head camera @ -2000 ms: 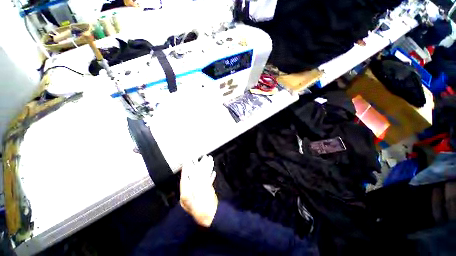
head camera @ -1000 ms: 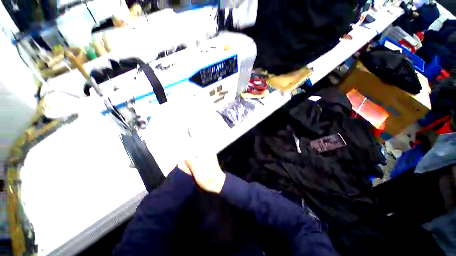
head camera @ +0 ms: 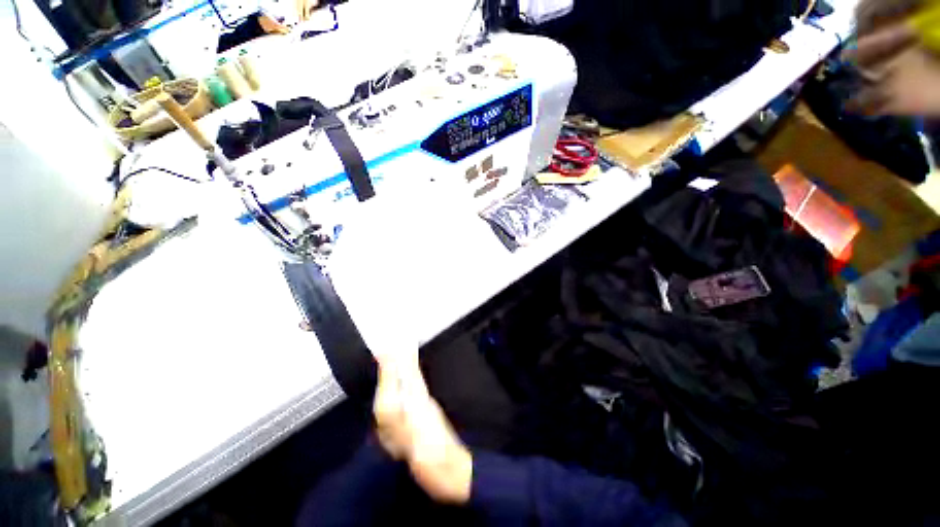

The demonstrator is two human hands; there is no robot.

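Note:
A long flat black strip [head camera: 335, 327] runs from the needle area [head camera: 309, 247] of the white sewing machine [head camera: 412, 190] across the table and over its front edge. My right hand [head camera: 417, 427] is at the table's front edge, beside the strip's lower part and overexposed. Its fingers point up towards the machine. Whether they pinch the strip cannot be told. A dark sleeve shows to the left of this hand, but my left hand cannot be made out. A large heap of black garment pieces [head camera: 618, 340] lies right of and below the table.
A clear bag with dark contents [head camera: 531, 211] and red-handled scissors [head camera: 574, 154] lie right of the machine. A dark rectangular item [head camera: 730, 287] lies on the heap. Another person's blurred hand [head camera: 899, 67] is at the top right. A cardboard box [head camera: 886, 196] stands behind the heap.
My hands were together over the table edge one second ago; now my right hand is lower and only it shows clearly. Another person's hand has appeared at the top right. The view has shifted.

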